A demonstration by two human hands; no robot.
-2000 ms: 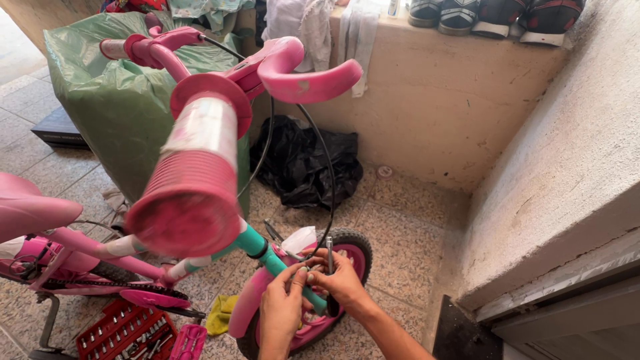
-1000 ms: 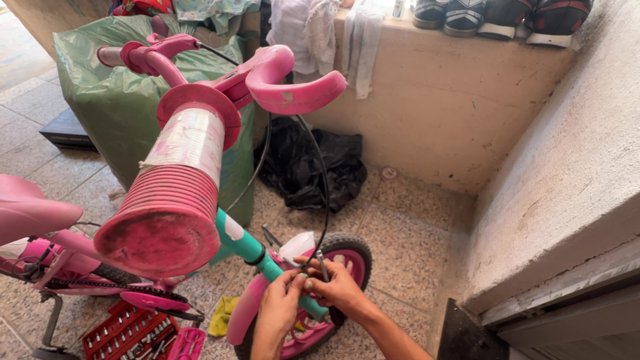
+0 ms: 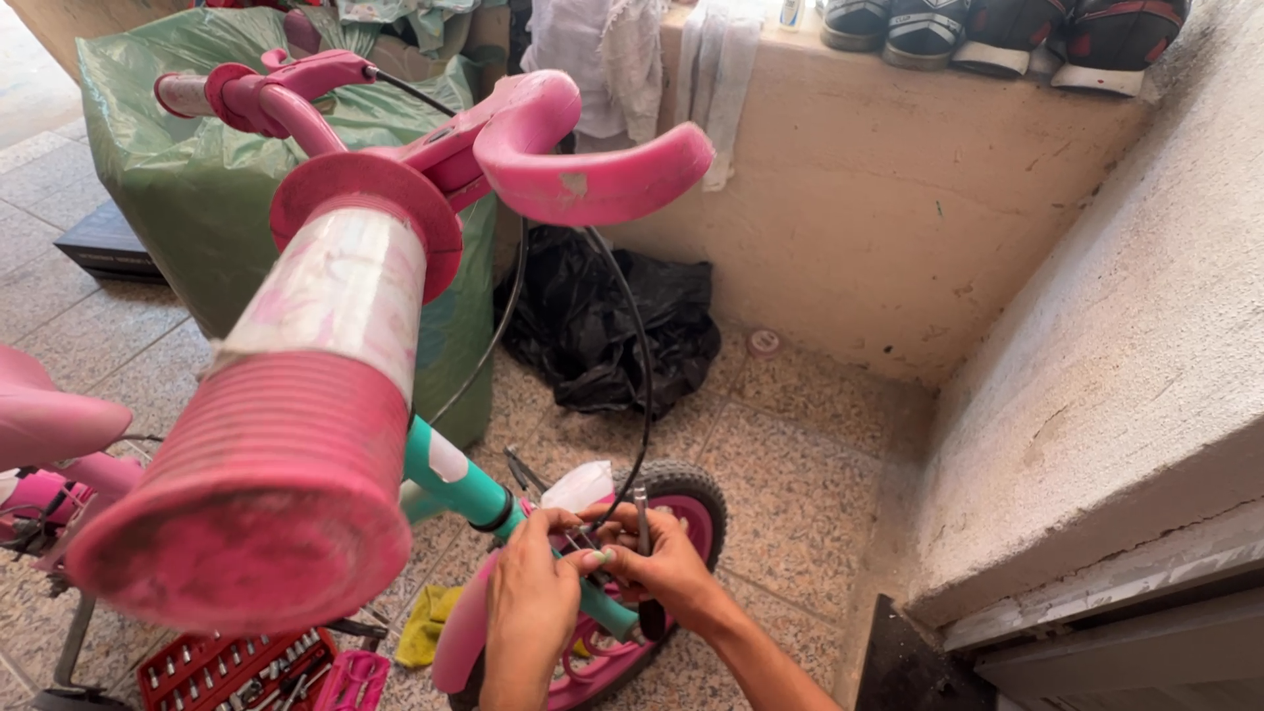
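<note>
A child's pink and teal bicycle stands before me, its ribbed pink handlebar grip large in the foreground. At the front wheel, both hands meet beside the teal frame tube, where a black brake cable comes down. My left hand pinches small metal parts at the cable's lower end, partly hidden by fingers. My right hand touches the same spot with thumb and forefinger and also holds a slim metal tool with a dark handle, upright in its fingers.
A red socket set case lies open at the lower left, near a yellow cloth. Behind stand a green plastic bag and a black plastic bag. Shoes sit on the ledge; a rough white wall bounds the right.
The handlebar has swung somewhat across the view and back. Both hands stay together by the front wheel, with only small finger movements; the tool remains in my right hand.
</note>
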